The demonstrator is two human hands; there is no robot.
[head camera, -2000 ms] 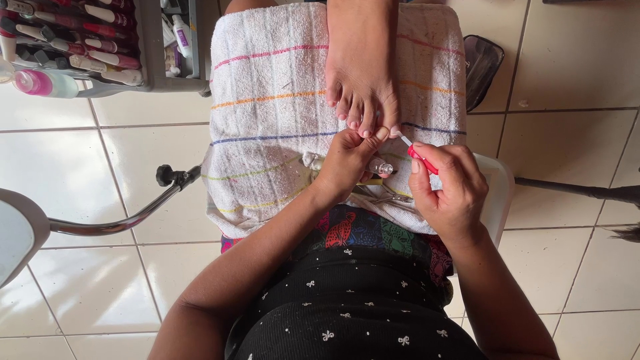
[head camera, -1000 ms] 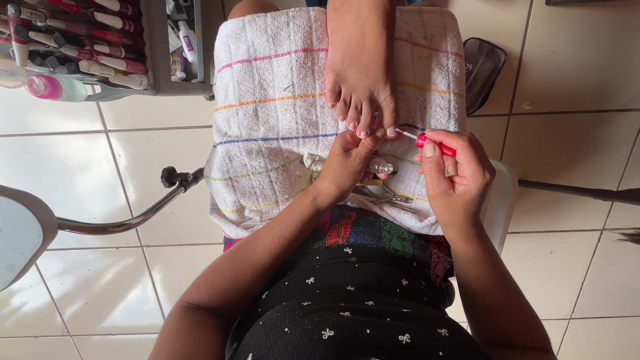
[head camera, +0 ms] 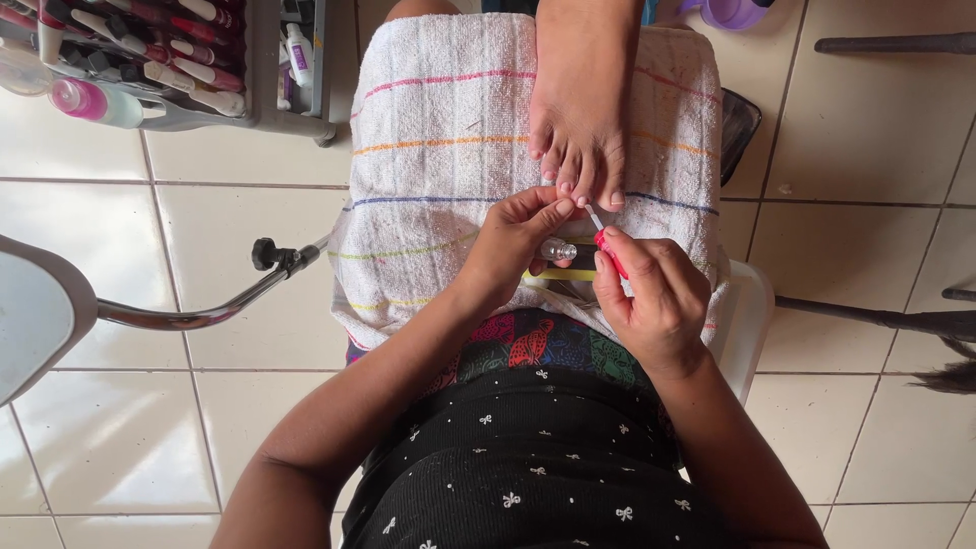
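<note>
Another person's bare foot [head camera: 585,99] rests on a striped white towel [head camera: 435,175] over my lap. My left hand [head camera: 512,242] holds a small clear glass nail polish bottle [head camera: 558,249] in its curled fingers, while its thumb and index finger are at the toes. Between the thumb and fingers of my right hand [head camera: 654,293] is the red cap of a nail polish brush [head camera: 610,252]. The white brush tip reaches the toe beside the big toe. Beneath my hands, partly hidden, lie a dark item with a yellow edge and thin metal tools.
A grey cart [head camera: 293,118] of nail polish bottles stands at upper left, with a pink-topped bottle [head camera: 95,103] at its side. A chrome arm [head camera: 206,314] reaches toward the towel from the left. A dark case [head camera: 738,133] and a white plastic edge [head camera: 751,320] lie to the right.
The brush in my right hand has moved from the big toe to the toe beside it. My left thumb and index finger remain at the toes.
</note>
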